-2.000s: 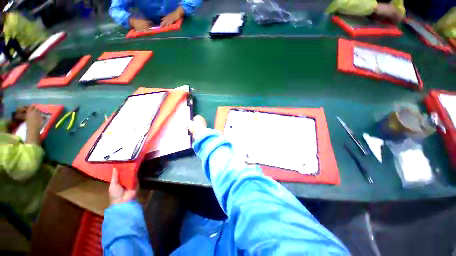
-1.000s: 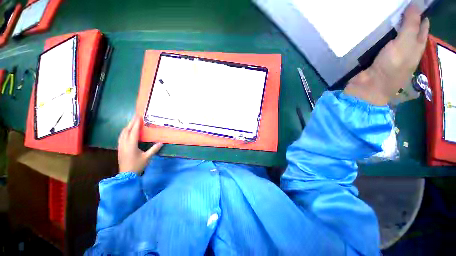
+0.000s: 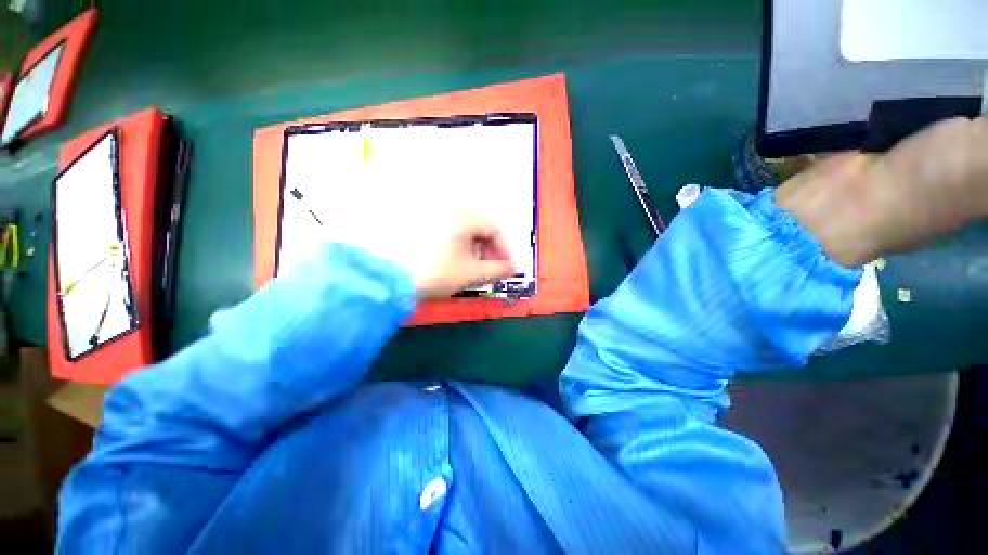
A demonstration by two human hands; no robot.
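Observation:
A white backlight unit (image 3: 401,184) with a thin black border lies on an orange-red foam pad (image 3: 561,217) in front of me. My left hand (image 3: 471,262) is over its lower right corner, blurred, with fingers curled; whether it pinches anything cannot be told. My right hand (image 3: 894,195) is at the upper right, at the lower edge of a large grey panel (image 3: 813,76) with a white area, cut off by the frame. It appears to grip that edge; its fingertips are hidden.
Left, another white unit (image 3: 92,239) lies on a foam pad (image 3: 141,152), with dark flat edges (image 3: 173,228) beside it. A further unit (image 3: 33,95) is at the upper left. A slim knife-like tool (image 3: 637,179) lies right of the centre pad. A clear bag (image 3: 867,314) is near my right sleeve.
The grey panel has moved right and is more level, still with my right hand. My left hand has gone from the pad's lower left edge to the unit's lower right corner. The view has shifted.

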